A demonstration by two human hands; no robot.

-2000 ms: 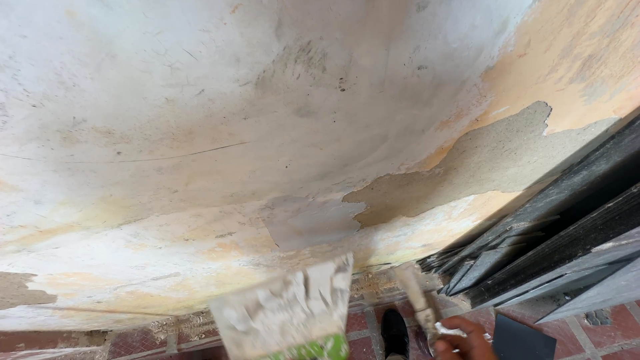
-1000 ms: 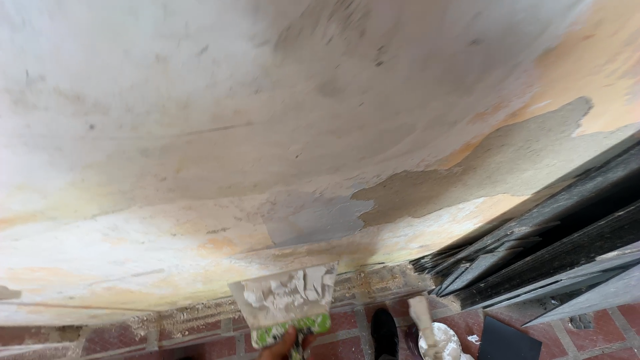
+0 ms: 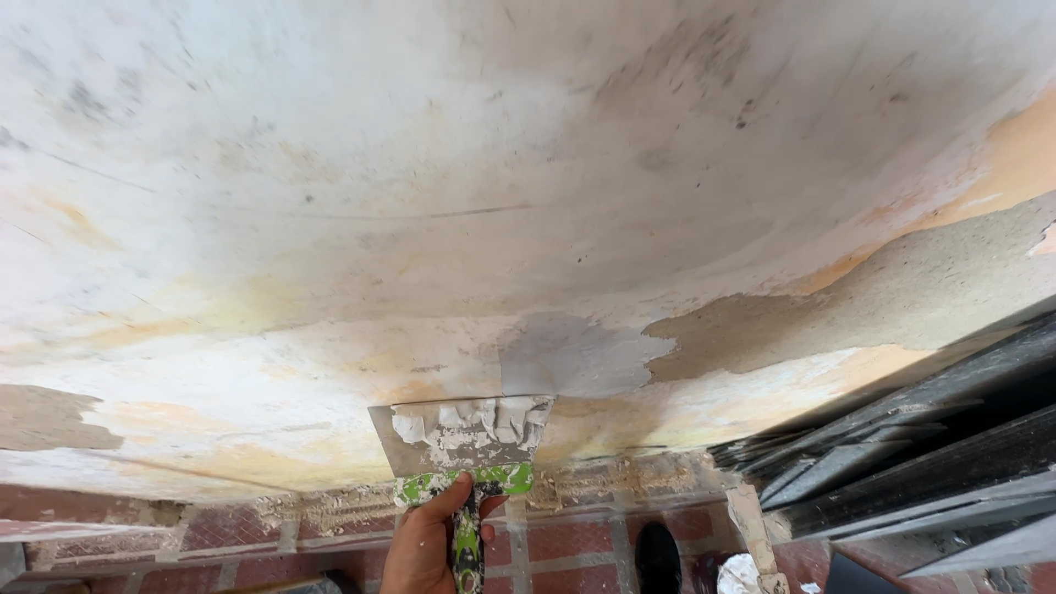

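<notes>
My left hand [image 3: 422,546] grips the handle of a wide putty knife [image 3: 470,454] with a green and black handle, its thumb on the top. White filler lies in ridges across the blade, whose edge is at or close to the lower part of a patchy plaster wall [image 3: 462,272]. Just above the blade is a smooth grey patch [image 3: 573,355]. A narrow scraper [image 3: 752,528], coated in filler, stands upright at the lower right, beside white filler [image 3: 737,573]. My right hand is not in view.
Dark metal bars or panels [image 3: 916,445] lean at the right. Bare render [image 3: 767,330] shows where the wall's coat has peeled. Red floor tiles [image 3: 577,536], a black shoe [image 3: 657,557] and a dark flat object [image 3: 858,576] are below.
The wide putty knife, blurred earlier, now shows sharply with my left hand on its handle. My right hand, seen earlier at the narrow scraper, has left the view.
</notes>
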